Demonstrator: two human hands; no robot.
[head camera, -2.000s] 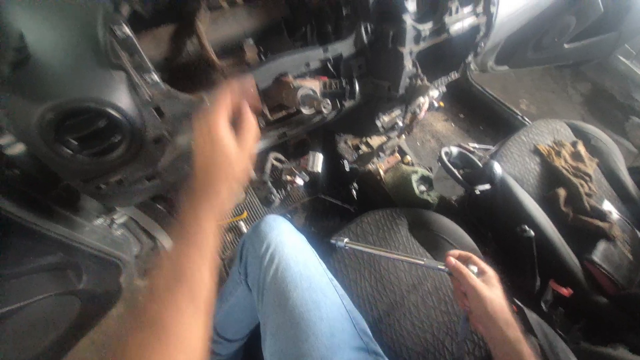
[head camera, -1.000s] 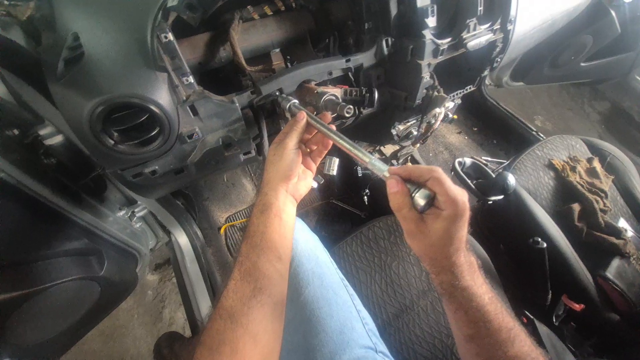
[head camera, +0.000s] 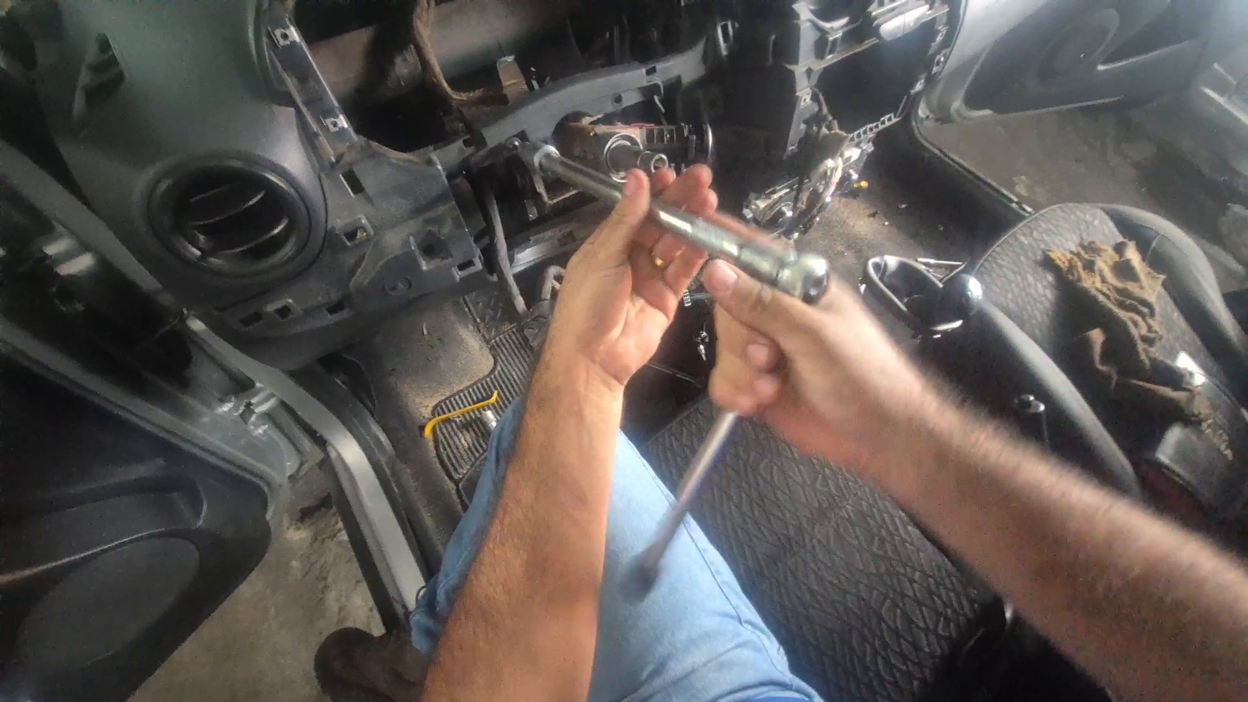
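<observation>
My left hand (head camera: 634, 278) steadies a long steel socket extension bar (head camera: 673, 216), its thumb and fingers around the shaft. The bar's far end reaches a mount on the dashboard crossbeam (head camera: 512, 132), beside the steering column stub (head camera: 634, 154); the fastener there cannot be made out. At the near end, my right hand (head camera: 780, 341) is closed around a metal drive handle (head camera: 687, 478), close to where it joins the bar. The handle slants down over my jeans, its lower end blurred.
A round air vent (head camera: 237, 216) is set in the dashboard at left. A yellow strip (head camera: 460, 413) lies on the ribbed floor mat (head camera: 507, 356). Centre right are the handbrake area and gear knob (head camera: 961, 292). A brown rag (head camera: 1111, 292) rests on the passenger seat (head camera: 1033, 253).
My left hand stays by the bar near the crossbeam. Two seconds ago the bar was in my right hand over the seat. The drive handle now points down below my right hand.
</observation>
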